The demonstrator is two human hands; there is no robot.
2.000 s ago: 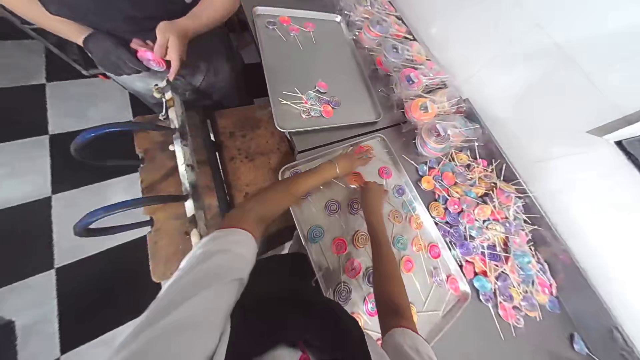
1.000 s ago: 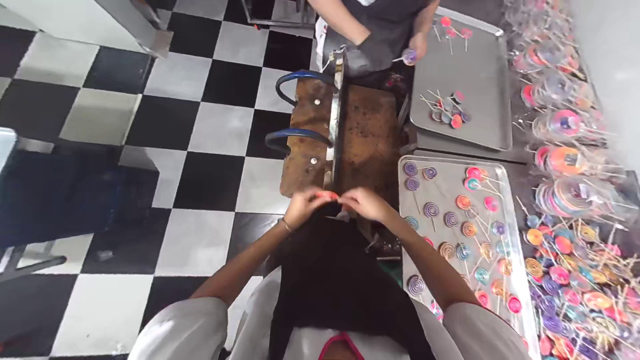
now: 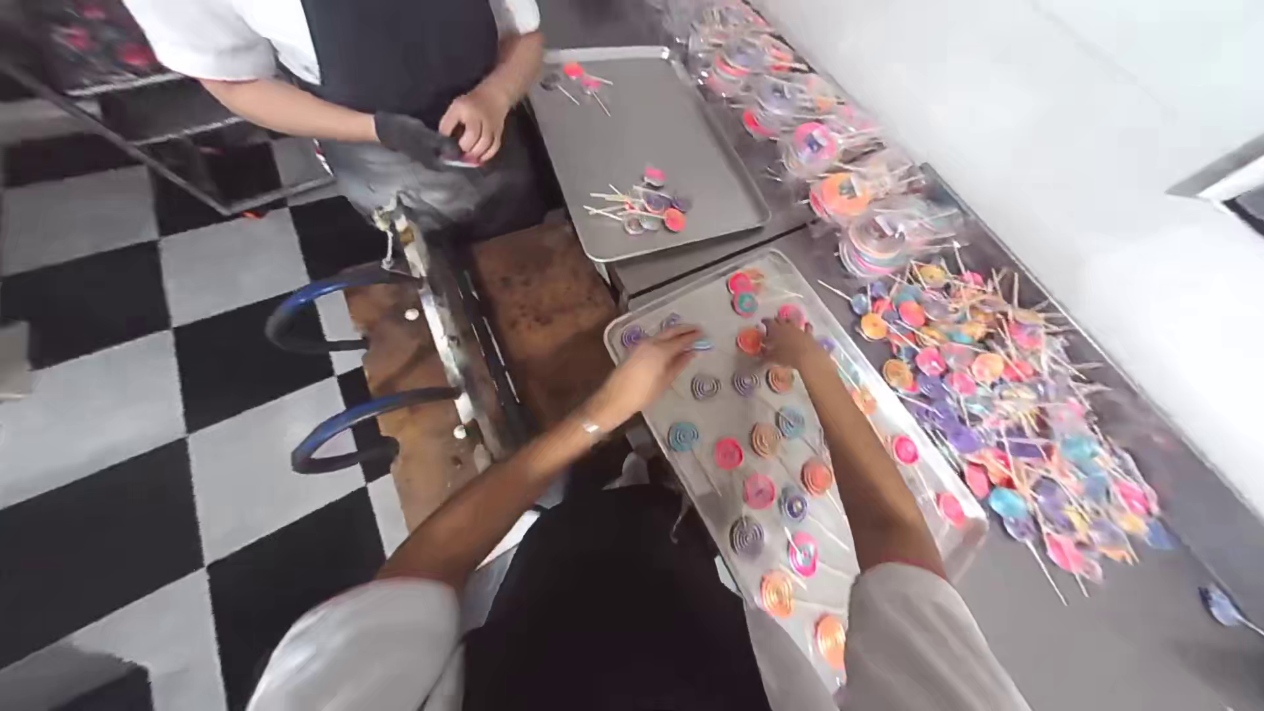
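Observation:
Rows of spiral lollipops on sticks lie on a metal sheet tray (image 3: pixel 716 474) in front of me. My left hand (image 3: pixel 652 367) is over the tray's far left part, its fingertips at a small light-blue lollipop (image 3: pixel 699 345); whether they grip it is unclear. Over the far middle of the tray is my right hand (image 3: pixel 793 346), fingers bent down beside an orange-red lollipop (image 3: pixel 750 341) and a pink one (image 3: pixel 791 315). Its fingertips are partly hidden, so any hold cannot be made out.
Another person's hands (image 3: pixel 449 133), one gloved, hold a small pink piece beyond a second sheet tray (image 3: pixel 652 128) with a few lollipops. A large lollipop pile (image 3: pixel 987 385) and bagged lollipops (image 3: pixel 839 188) lie along the wall. At left stands a wooden board with blue curved handles (image 3: pixel 370 403).
Both hands have moved from the metal bar at the wooden board, where they held a small red piece, to the lollipop tray at right. The view has swung strongly.

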